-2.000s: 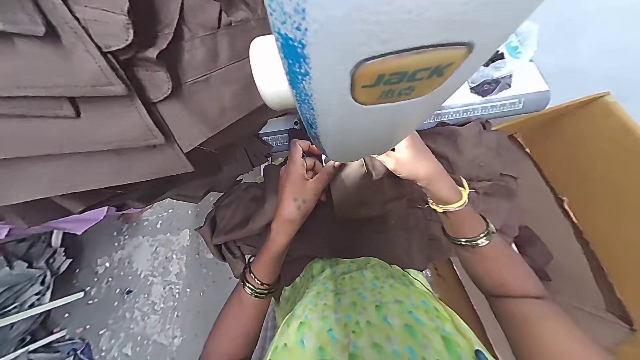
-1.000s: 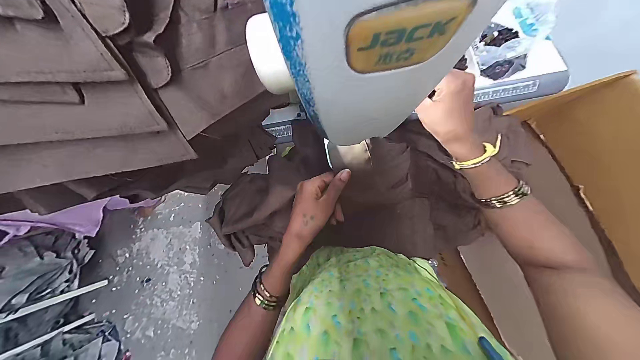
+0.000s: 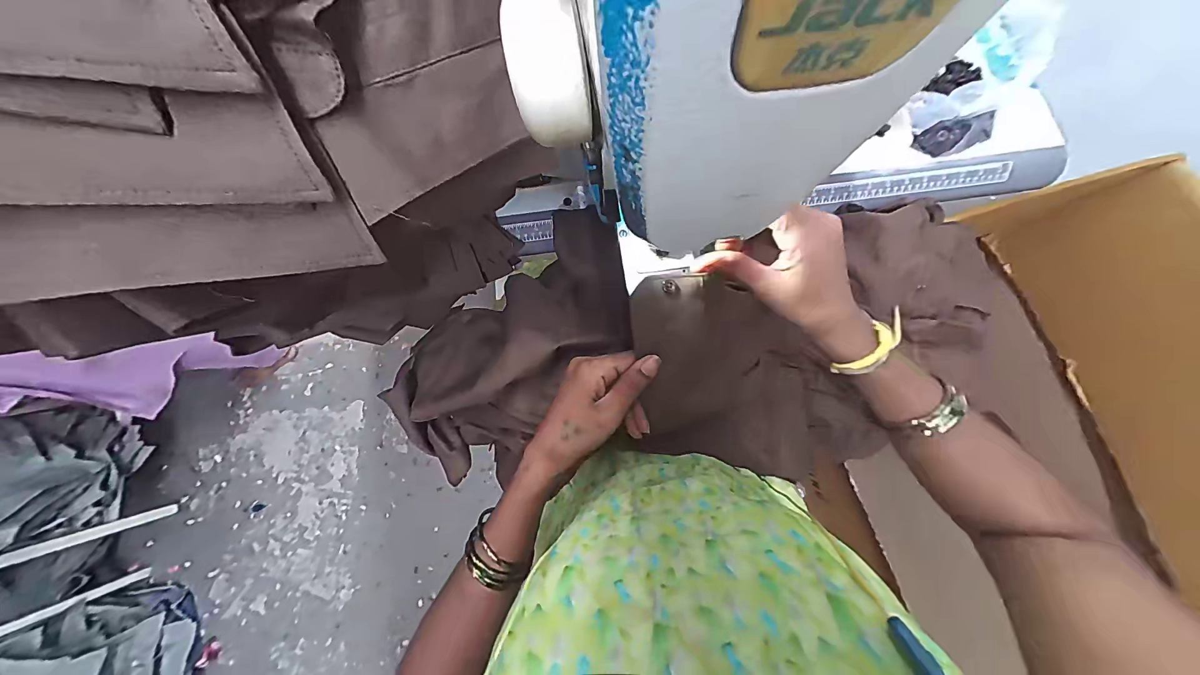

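A white and blue Jack sewing machine (image 3: 731, 141) stands over a bunched brown fabric garment (image 3: 525, 361). My left hand (image 3: 595, 403) grips the near edge of the cloth, just this side of the needle area, thumb on top. Bent at the machine head, my right hand (image 3: 797, 272) has its thumb and fingertips close to the presser foot; what they touch is hard to tell. A lit metal plate (image 3: 656, 262) shows under the head. The needle itself is hidden.
Stacked brown garment pieces (image 3: 169, 159) hang at upper left, over a lilac cloth (image 3: 122, 370). A cardboard box (image 3: 1106, 309) stands at right. Behind it, the machine bed (image 3: 937, 187) bears a ruler scale and a plastic bag (image 3: 947, 108). Grey cloths (image 3: 56, 506) lie at lower left beside white bars (image 3: 84, 534).
My right hand has come from the right side of the machine head to near the presser foot. My left hand stays on the cloth, lower than two seconds ago.
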